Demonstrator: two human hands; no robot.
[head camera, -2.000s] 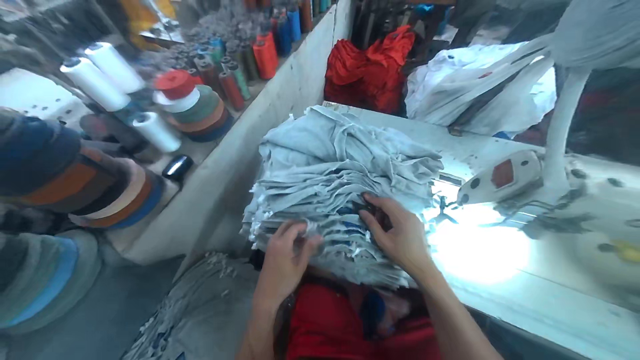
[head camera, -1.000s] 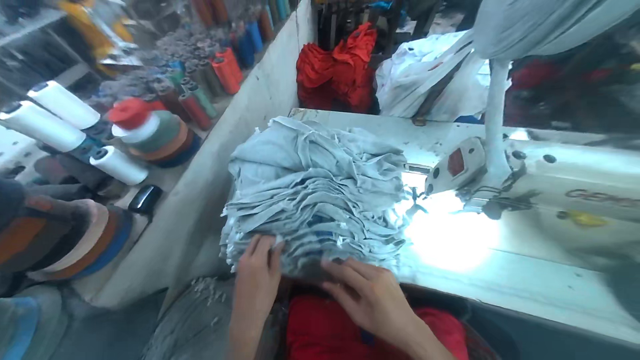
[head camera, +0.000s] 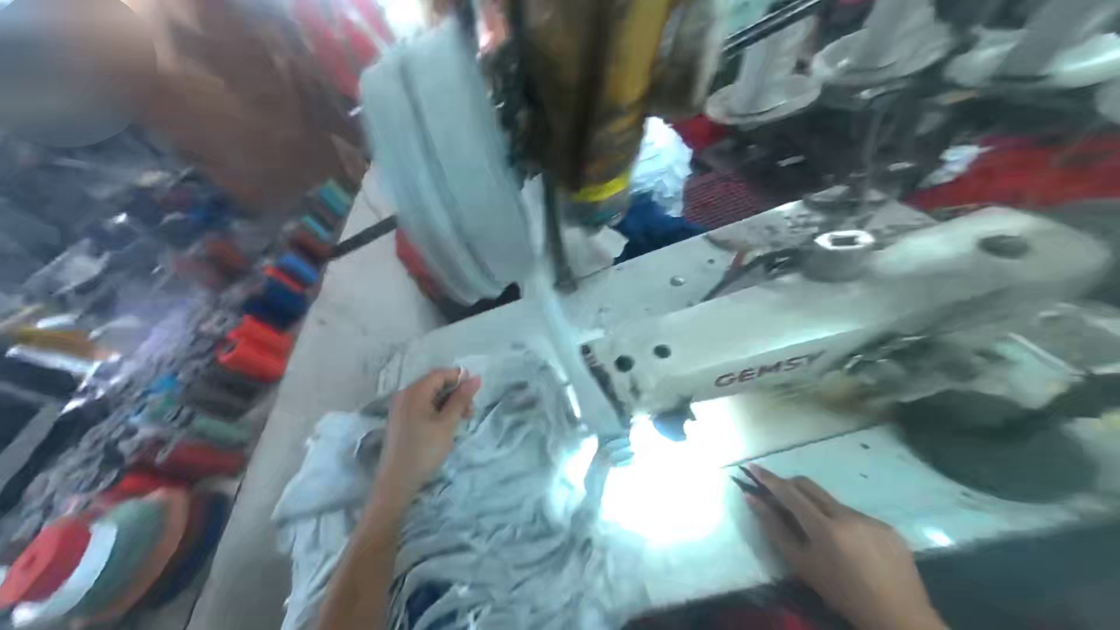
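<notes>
A heap of light grey fabric pieces (head camera: 499, 499) lies on the white table left of a Gemsy sewing machine (head camera: 752, 341). Over the back of the heap is my left hand (head camera: 429, 429), its fingers curled; whether it pinches anything is unclear. My right hand (head camera: 822, 534) rests at the machine bed, right of the bright lamp spot, with a small dark pointed tool (head camera: 766, 499), perhaps thread snips, between its fingers. A pale fabric strip (head camera: 569, 350) runs down from a large roll of grey fabric tape (head camera: 446, 166) to the machine's needle area.
A low white partition (head camera: 306, 367) stands at the left, with thread cones (head camera: 258, 346) and stacked tape rolls (head camera: 105, 551) beyond it. A blurred person (head camera: 219, 105) is at the upper left. White stands (head camera: 761, 96) and red cloth (head camera: 1032, 171) show behind the machine.
The view has swung strongly toward the machine. My hands have parted from the front of the fabric stack; the right is now at the machine bed with a dark tool, the left over the heap's back.
</notes>
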